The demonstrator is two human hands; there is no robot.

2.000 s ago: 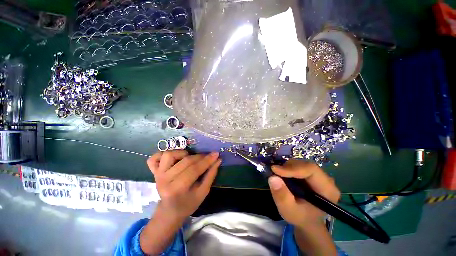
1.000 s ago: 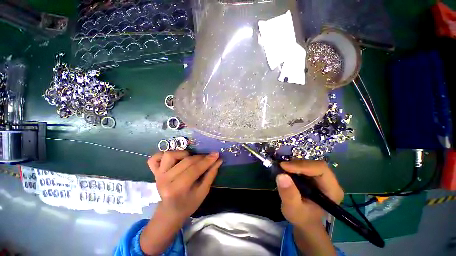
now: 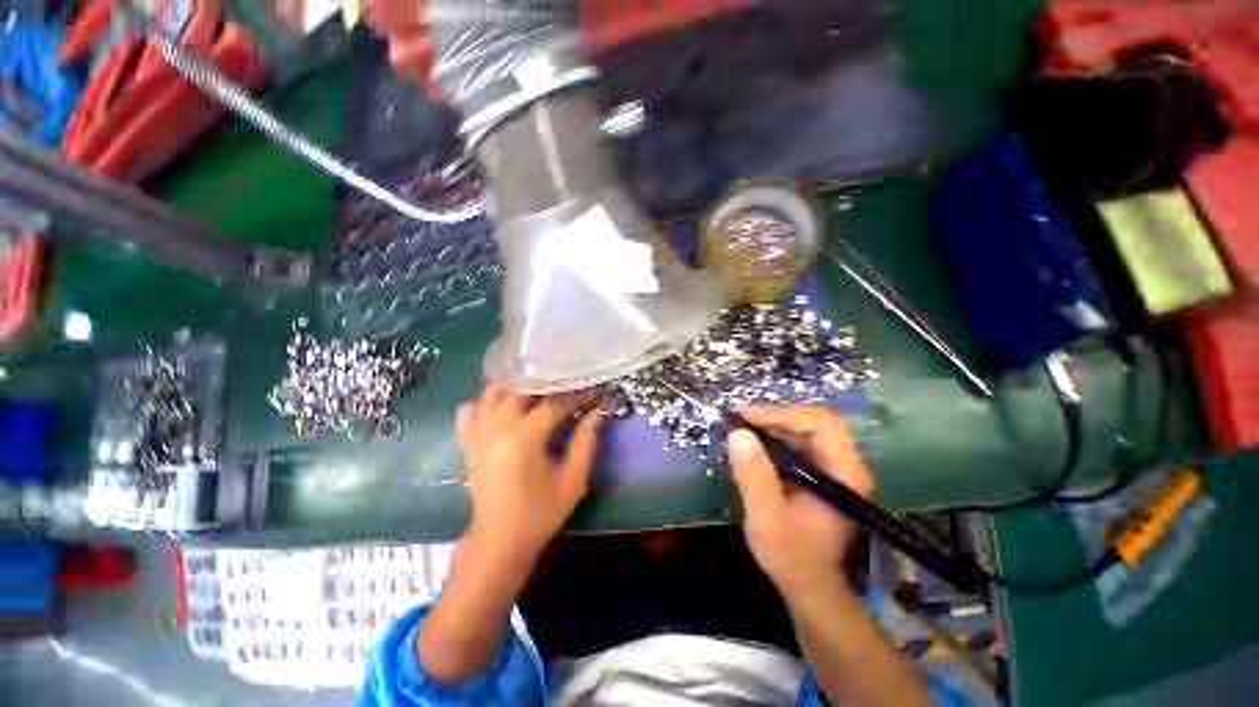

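Note:
My right hand (image 3: 801, 486) holds the black soldering iron (image 3: 884, 522) like a pen, its thin tip pointing up and left over the small loose components (image 3: 753, 362) on the purple-blue mat (image 3: 628, 456). My left hand (image 3: 525, 463) is at the front left rim of the cloudy fume hood (image 3: 573, 304), fingers pointing forward and partly hidden by the rim. Whether a ring is between its fingertips cannot be told. The pile of ring parts (image 3: 348, 384) lies to the left, blurred.
A round tub (image 3: 759, 242) stands right of the hood, with tweezers (image 3: 911, 321) beside it. The dark blue box (image 3: 1015, 256) and yellow pad (image 3: 1163, 246) are far right. Blister trays (image 3: 414, 269) lie behind. Printed sheets (image 3: 318, 608) hang at the front left. An orange-handled tool (image 3: 1157, 514) is at right.
The camera view has shifted, showing more of the bench's back and right side. My left hand has moved forward to the hood's rim. The iron is still in my right hand.

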